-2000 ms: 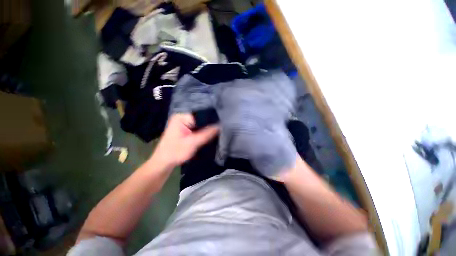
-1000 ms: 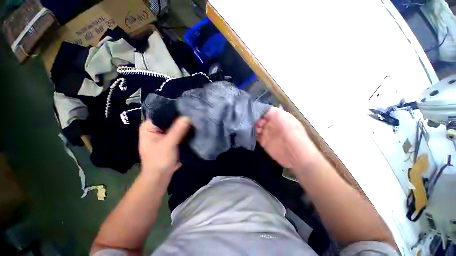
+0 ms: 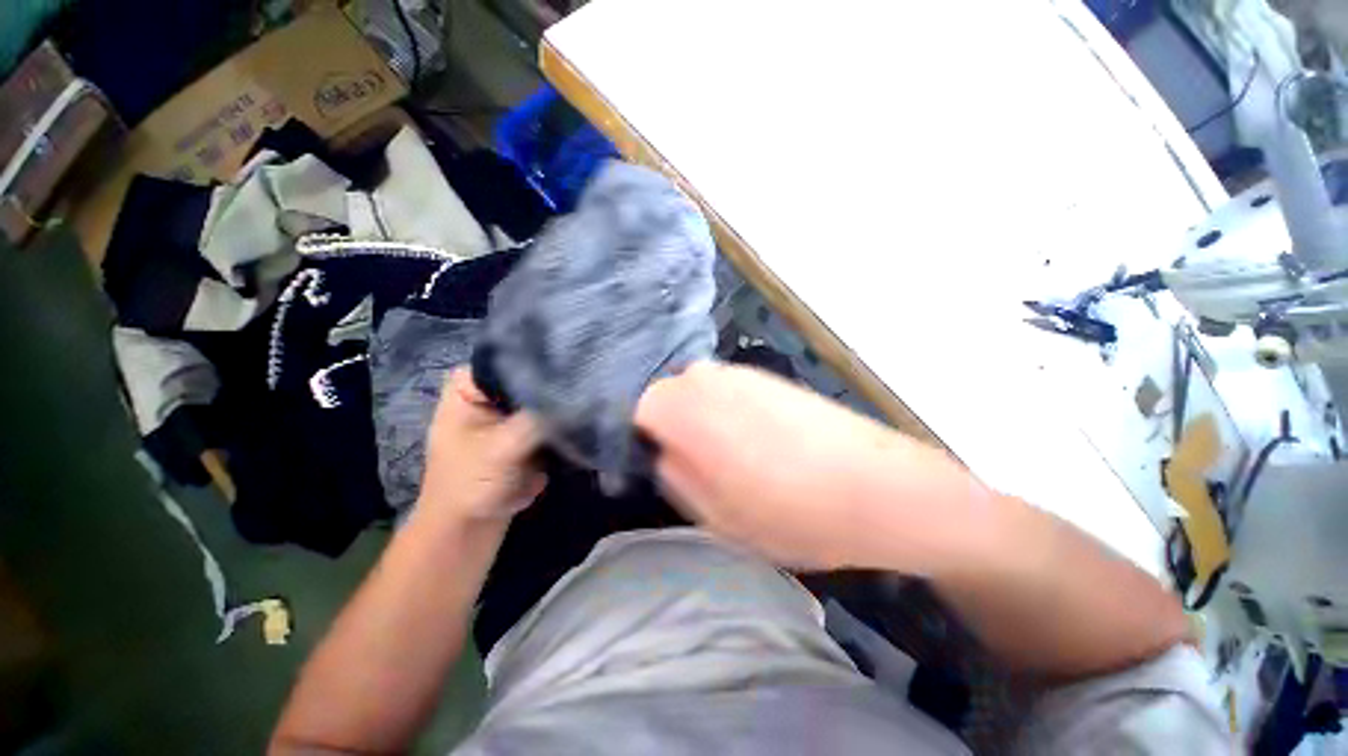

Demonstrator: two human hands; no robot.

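A mottled blue-grey garment piece (image 3: 603,288) is bunched up above my lap. My left hand (image 3: 485,451) grips it at its lower left, where a short black rib cuff (image 3: 488,381) shows beside my fingers. My right hand (image 3: 710,436) is closed on its lower right edge, slightly blurred; the fingertips are partly hidden. More of the same grey cloth (image 3: 417,387) hangs at the left, over a heap of black and cream garments (image 3: 274,443) with white twisted drawcords.
A white wood-edged table (image 3: 872,177) runs along my right side. The cream-white machine (image 3: 1257,281), dark snips (image 3: 1076,322) and a yellow-orange piece (image 3: 1197,495) are at the right. A blue crate (image 3: 555,148) sits under the table edge. Cardboard (image 3: 244,111) lies behind the heap.
My right hand has moved left and down, closer to my left hand. The grey piece has been lifted and bunched upward, and some grey cloth now lies over the heap. The view has shifted right.
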